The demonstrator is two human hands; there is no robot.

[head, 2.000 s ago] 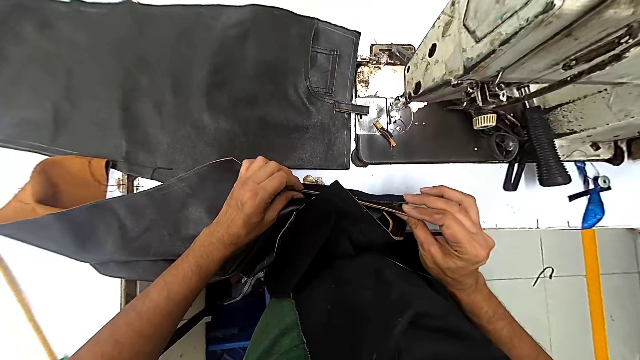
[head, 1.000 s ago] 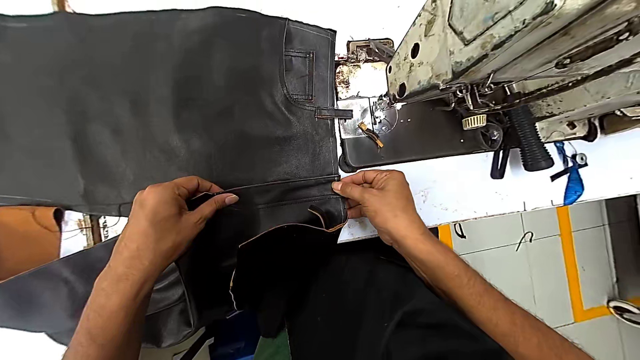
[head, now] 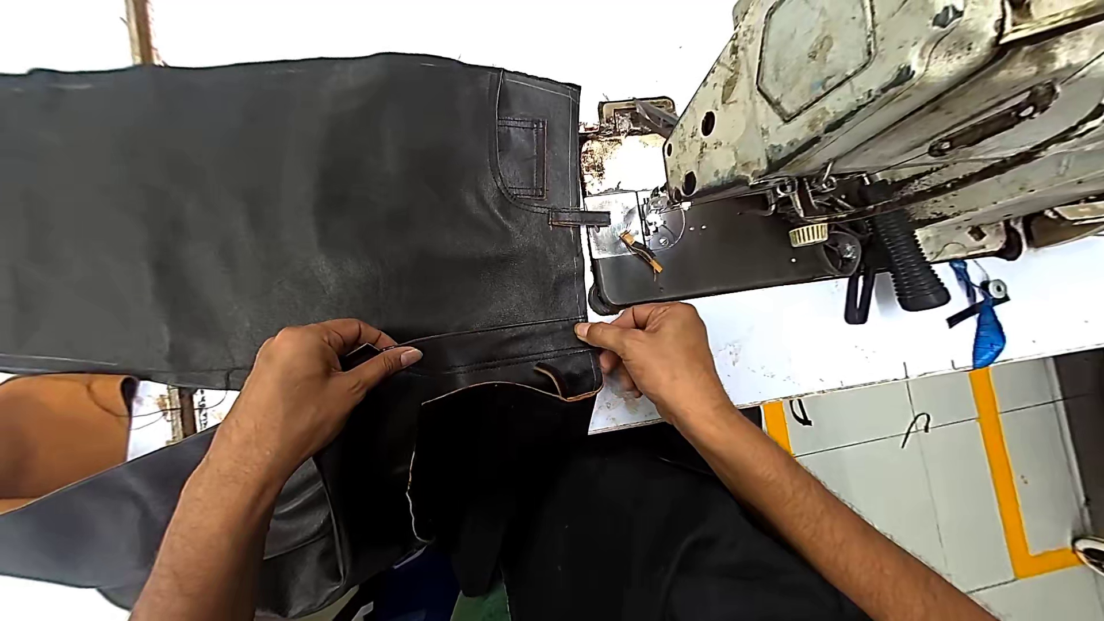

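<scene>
A pair of black leather trousers [head: 345,216] lies across the table, with a stitched pocket [head: 522,159] and a belt loop [head: 578,218] near its waist edge. My left hand [head: 323,388] pinches the stitched fly strip [head: 492,348] between thumb and fingers at its left end. My right hand [head: 655,354] pinches that strip's right end at the waist edge. Below it, a second black panel with a raw tan edge [head: 492,385] folds down toward my lap, and a small loop [head: 549,377] curls on it.
An industrial sewing machine [head: 828,95] stands at upper right, its dark bed plate [head: 733,254] beside the waist edge. A small black and tan leather scrap [head: 641,252] rests by the needle plate. Brown leather [head: 60,431] lies at left. A blue cloth bundle [head: 988,336] hangs at the table edge.
Two seconds ago both hands held raised leather nearer my lap; the front panel then came to lie flat beside the other leg. Since one second ago, the hands have kept nearly the same hold.
</scene>
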